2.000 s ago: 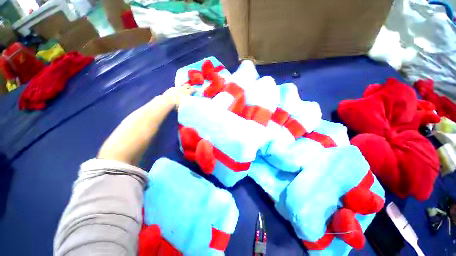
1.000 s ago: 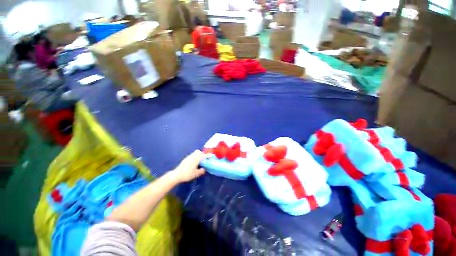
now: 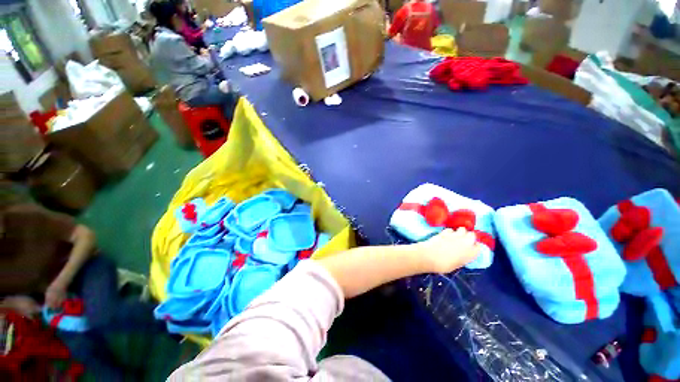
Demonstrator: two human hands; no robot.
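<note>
My left hand (image 3: 451, 251) is on a light blue plush gift box (image 3: 423, 223) with a red band and bow. Its fingers lie over the near right part by the bow and seem to grip it. The box lies on the dark blue table (image 3: 417, 142) near its edge. A second plush gift box (image 3: 530, 259) lies just right of it. A third plush gift box (image 3: 668, 234) is at the right edge, partly cut off. My right hand is not in view.
A yellow sack (image 3: 195, 189) left of the table holds blue plush covers (image 3: 197, 272). Thread snips (image 3: 606, 353) lie at lower right. Farther back are a carton (image 3: 320, 48) and red plush pieces (image 3: 477, 73). A seated person (image 3: 45, 246) is at left.
The view has swung left, from the plush pile to the yellow sack. My left hand has gone from the pile to the leftmost box, then from its left end to its near right part.
</note>
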